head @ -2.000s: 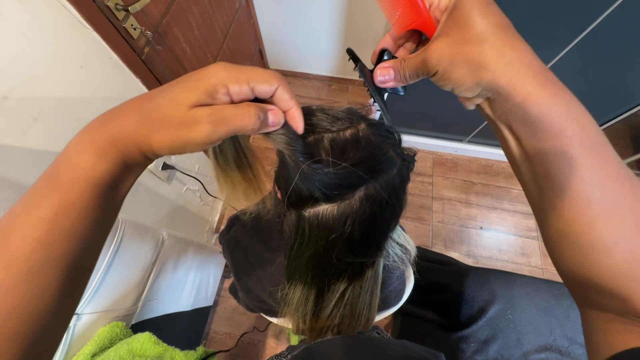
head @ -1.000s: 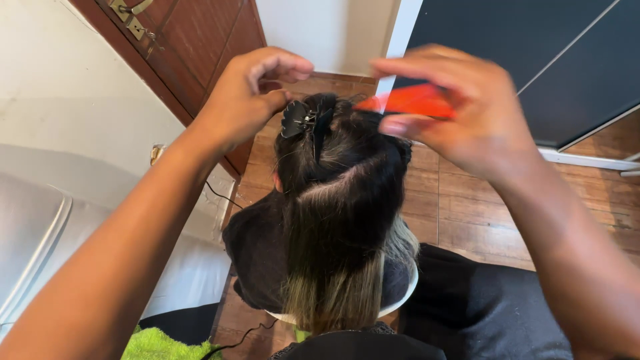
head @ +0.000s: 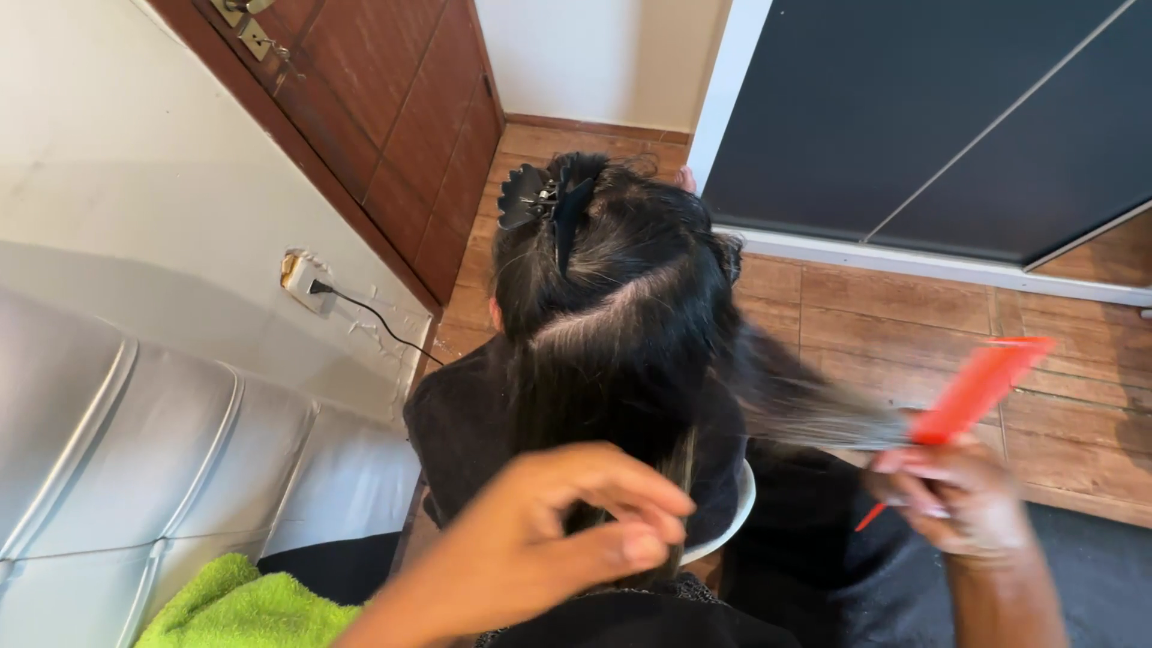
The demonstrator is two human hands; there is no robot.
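A seated person's dark hair (head: pixel 621 306), lighter toward its ends, is seen from behind and above, with a pale parting line across the back. A black claw clip (head: pixel 549 202) holds hair at the top left of the head. My right hand (head: pixel 954 495), at the lower right, is closed around a red comb (head: pixel 976 391) with a thin pointed tail; a lock of hair stretches sideways from the head to it. My left hand (head: pixel 594 531) is blurred, fingers apart and curved, just in front of the hair hanging down the back. Whether it touches any strands I cannot tell.
A padded silver-grey upholstered piece (head: pixel 198 432) stands at the left, a green towel (head: pixel 243 612) at its lower end. A black cord (head: pixel 378 315) is plugged into a wall socket (head: pixel 304 281). Beyond are a brown door (head: pixel 396 117), dark panels (head: pixel 900 117) and a wood-look floor (head: pixel 891 315).
Both hands have come down from the top of the head, the right one out to the right with the red comb. The black clip, in my right hand two seconds ago, sits in the hair.
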